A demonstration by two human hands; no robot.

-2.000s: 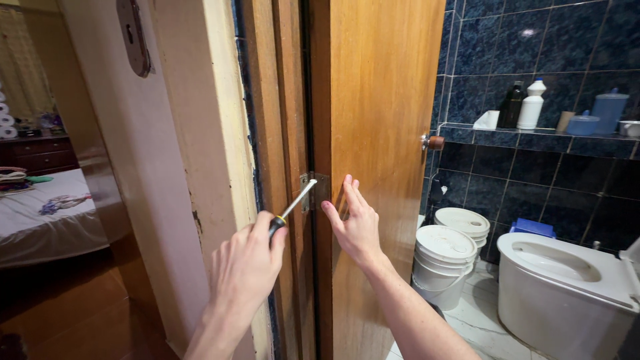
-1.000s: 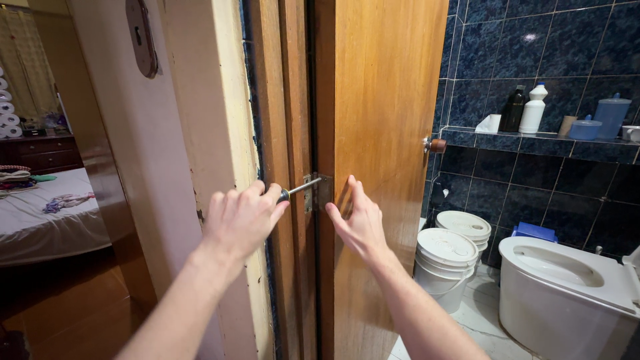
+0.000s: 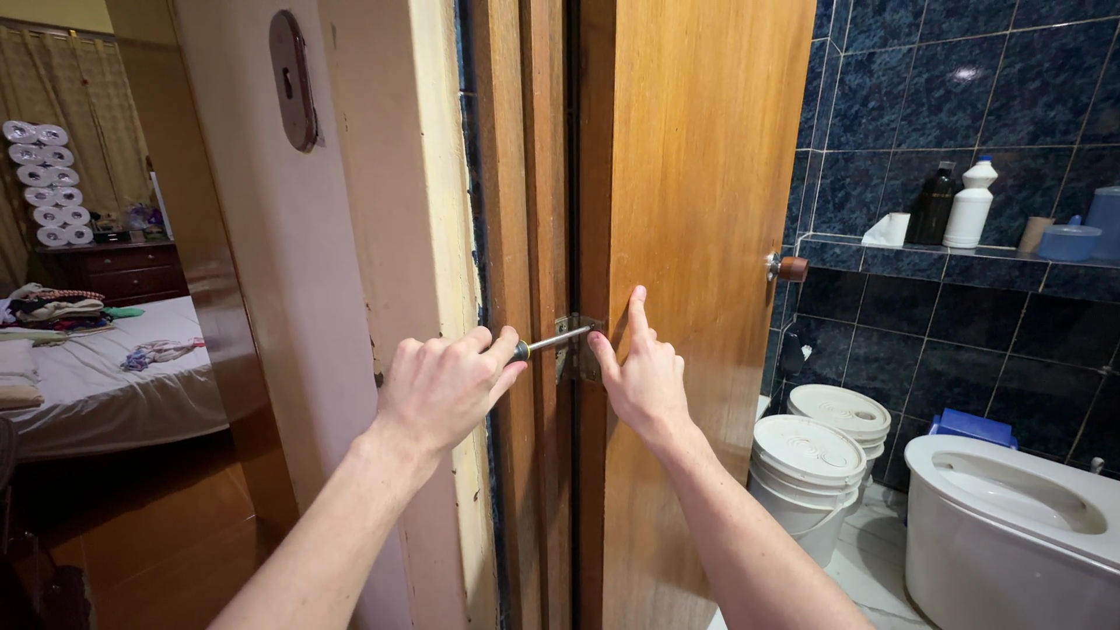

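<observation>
My left hand (image 3: pixel 451 381) is closed around the dark handle of a screwdriver (image 3: pixel 560 338), whose metal shaft points right. Its tip is at the upper part of a metal door hinge (image 3: pixel 567 360), on the leaf at the edge of the wooden door (image 3: pixel 700 175). Close by, my right hand (image 3: pixel 649 372) rests against the door with the thumb beside the tip and the index finger pointing up. It holds no tool. Whether a screw sits under the tip cannot be made out. The hinge joins the door to the wooden frame (image 3: pixel 507 219).
A door knob (image 3: pixel 792 269) sticks out at the door's far edge. Beyond stand lidded white buckets (image 3: pixel 809 451), a toilet (image 3: pixel 1006 525) and a tiled ledge (image 3: pixel 927 262) with bottles. To the left are a wall with a keyhole plate (image 3: pixel 293 80) and a bed (image 3: pixel 131 385).
The screwdriver was tilted steeply upward two seconds ago and now lies nearer level, its tip at the hinge. My left hand has gone from below the hinge to beside it.
</observation>
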